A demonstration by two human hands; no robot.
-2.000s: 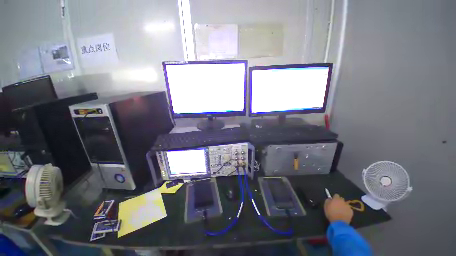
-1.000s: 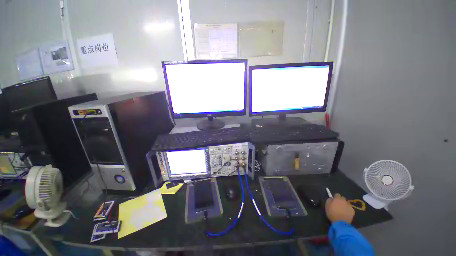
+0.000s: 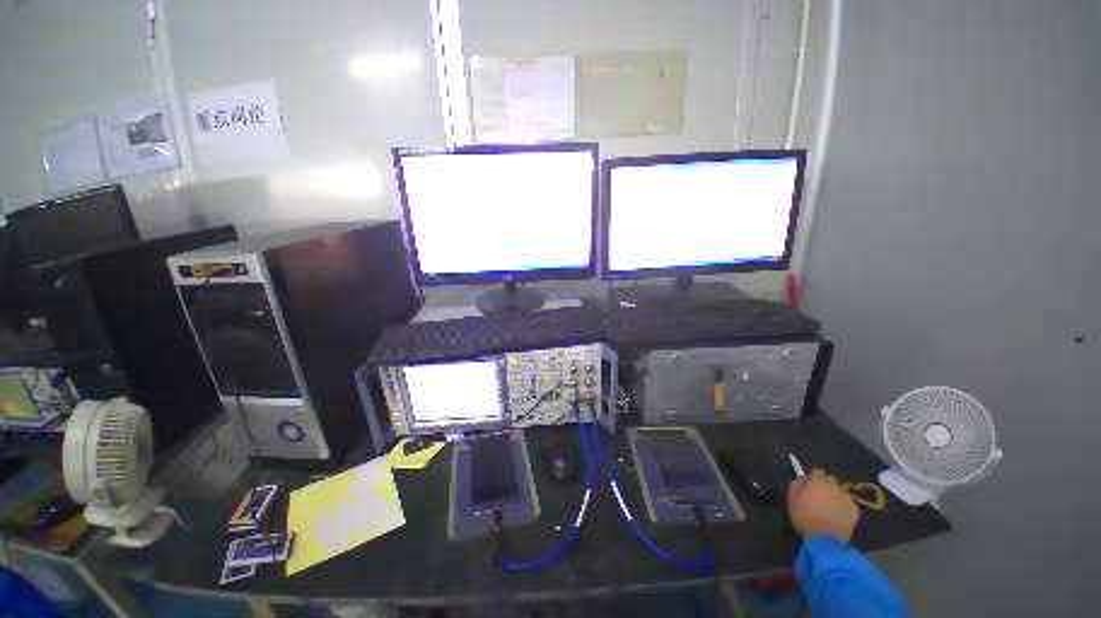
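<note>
My right hand (image 3: 823,507), in a blue sleeve, rests low over the right side of the dark bench. A slim white stick, likely a pen (image 3: 796,465), sticks out from its fingertips. My left hand is not in view. A dark phone (image 3: 491,473) lies on the left coupler plate (image 3: 459,513), and another dark phone (image 3: 679,468) lies on the right coupler plate (image 3: 718,497). A blue cable (image 3: 563,543) loops to the left plate and another blue cable (image 3: 636,530) to the right plate. A black mouse (image 3: 749,473) lies left of my hand.
A yellow-orange loop (image 3: 866,494) and a white fan (image 3: 938,441) stand right of my hand. A small mouse (image 3: 560,465) lies between the plates. Yellow paper (image 3: 344,513) and small cards lie left. The tester (image 3: 555,384), grey box (image 3: 749,384) and two monitors are behind.
The view has shifted very slightly. My right hand and the white stick stay in nearly the same place, and the phones and plates have not visibly moved.
</note>
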